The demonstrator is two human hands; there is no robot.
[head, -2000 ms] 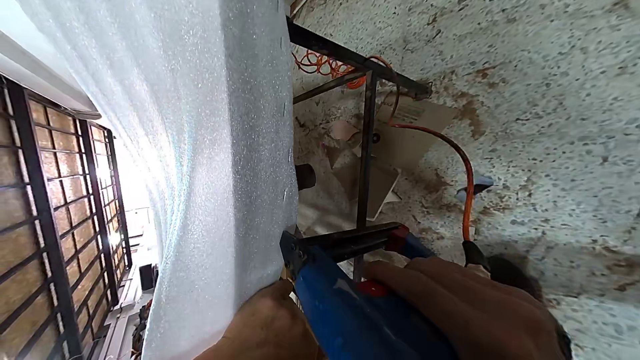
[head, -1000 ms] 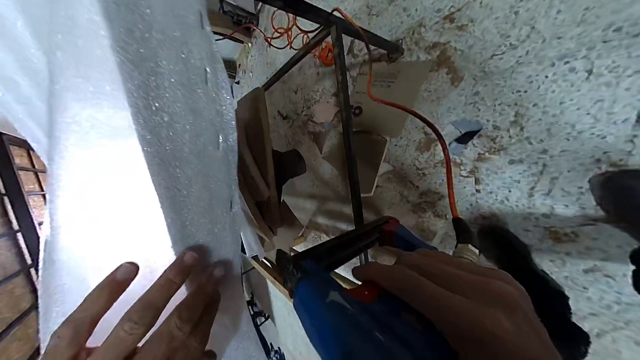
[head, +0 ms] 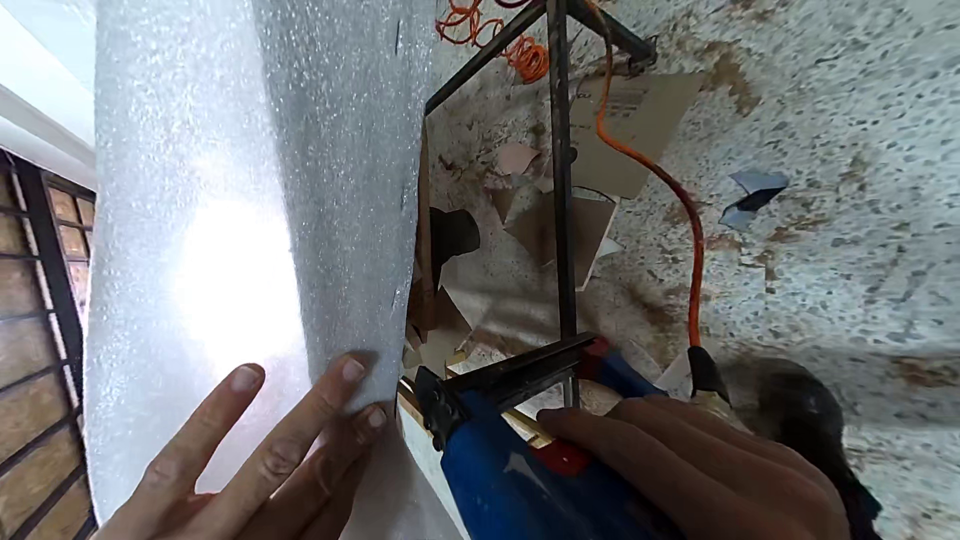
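A blue pneumatic stapler (head: 510,465) with a black magazine is held in my right hand (head: 697,465), its nose pointing left, close to the edge of the padding. White translucent foam sheet (head: 345,187) covers a long piece on the left, its side face shaded grey. My left hand (head: 277,457) lies spread over the foam near its lower edge, fingertips pressing on the surface and at the corner. An orange air hose (head: 694,255) runs down to a black fitting (head: 705,375) beside my right hand. What lies under the foam is hidden.
A black metal frame (head: 561,187) stands past the foam's right side. On the speckled floor lie cardboard (head: 630,127), scraps (head: 754,196) and a coiled orange hose (head: 529,60). A dark shoe (head: 799,405) is at the lower right. A barred window (head: 45,315) shows at far left.
Two seconds ago my left hand was low beside the stapler's nose; it now lies flat on the foam. The stapler stays in my right hand. The view has shifted.
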